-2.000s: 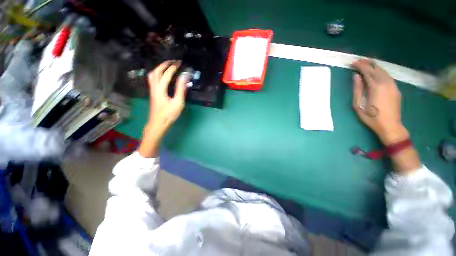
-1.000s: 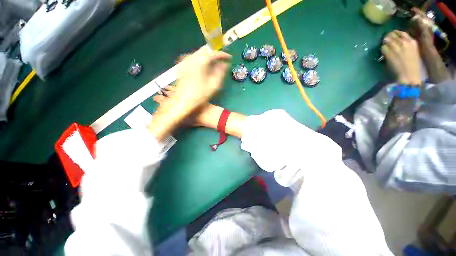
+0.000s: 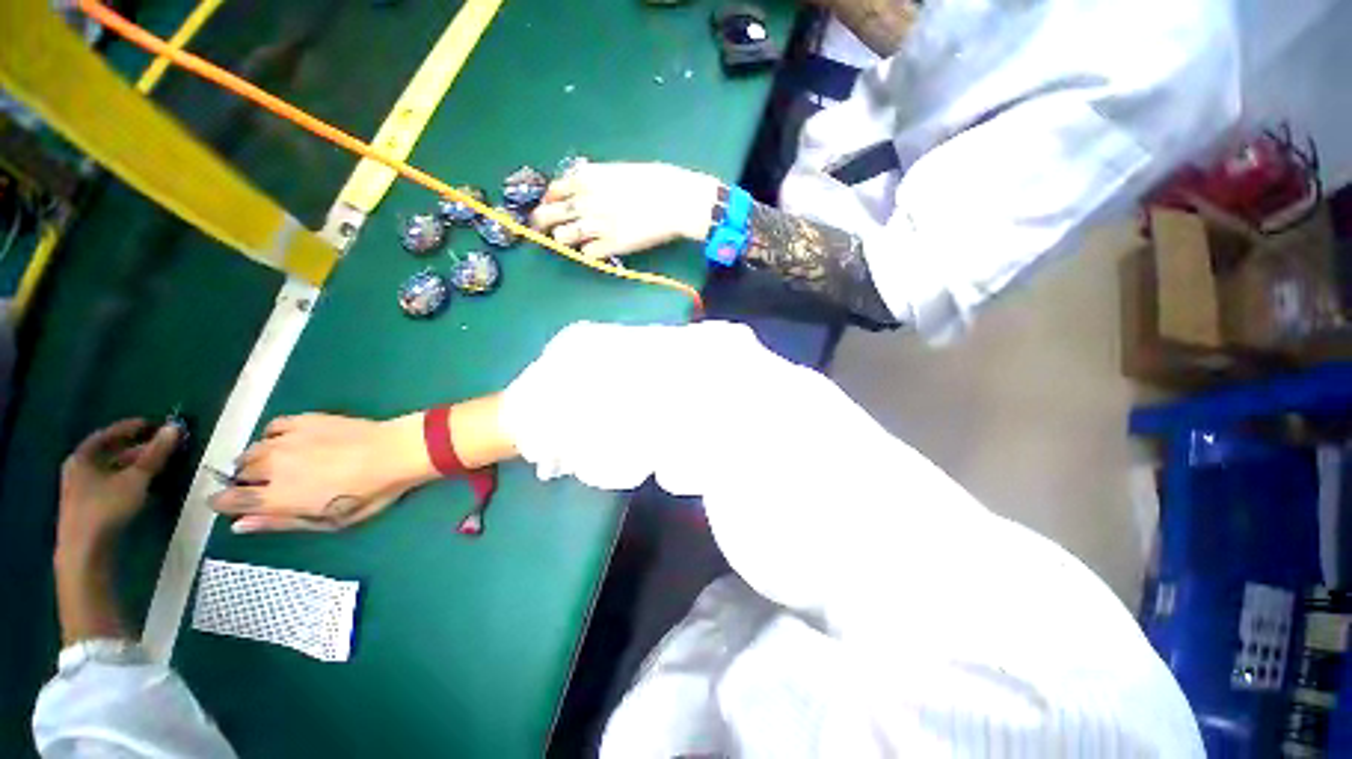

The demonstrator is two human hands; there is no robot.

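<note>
My left hand [image 3: 104,497] is at the left, beyond the pale strip, with a small round circuit board [image 3: 177,426] at its thumb and fingertips. The board is small and partly hidden. My right hand [image 3: 319,472], with the red wristband, is palm down at the pale strip, its fingers closed on thin dark tweezers [image 3: 223,476]; only a short part of them shows. The white label sheet [image 3: 277,608] with rows of small dark marks lies flat on the green bench, below my right hand in the picture.
Several round boards [image 3: 424,294] stand grouped by the orange cable [image 3: 334,137]. Another person's hand [image 3: 630,208] with a blue wristband reaches to them. A yellow post [image 3: 178,156] rises by the pale metal strip [image 3: 264,363]. A small black object [image 3: 746,45] is at the bench's far side.
The view has turned toward the neighbouring person. My left hand has moved off my right forearm to beyond the strip, with a board at its fingertips. The other person's hand has reached the grouped boards.
</note>
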